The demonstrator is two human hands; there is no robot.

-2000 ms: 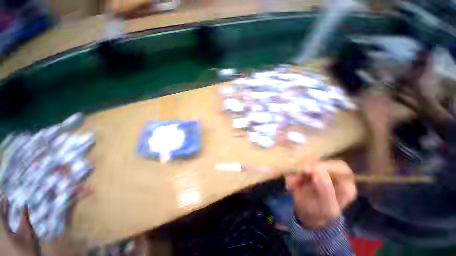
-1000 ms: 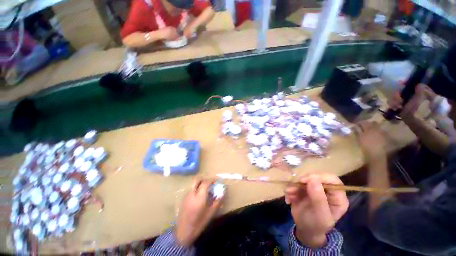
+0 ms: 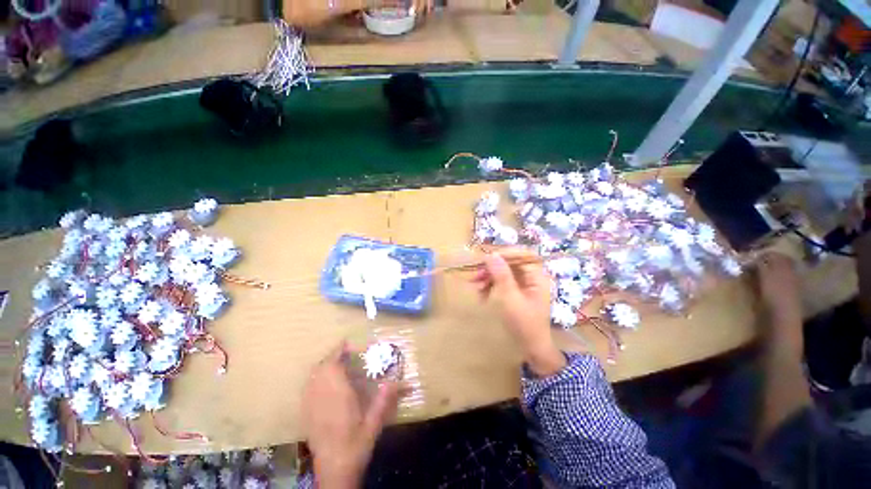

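My right hand (image 3: 516, 291) is closed on the thin wooden brush (image 3: 468, 268), whose tip is at the white paste (image 3: 372, 274) in the blue paste tub (image 3: 418, 298). My left hand (image 3: 346, 411) is low at the front of the bench, its fingers around a small wired motor (image 3: 381, 359) with a white star-shaped top facing up. The left fingers are a little blurred. A striped patch (image 3: 411, 371) of fine pale lines lies just right of that motor. White paste hangs over the tub's front rim.
Piles of wired motors lie at left (image 3: 115, 325) and right (image 3: 621, 234). A green conveyor (image 3: 325, 134) with black holders (image 3: 414, 103) runs behind. A black device (image 3: 735, 186) and a neighbour's arm (image 3: 783, 334) are at right. A box of parts (image 3: 205, 473) is below the bench edge.
The brush tip has moved from beside the left hand back to the paste in the tub. The left hand still has a motor. The camera view has shifted, and the opposite worker is mostly out of view.
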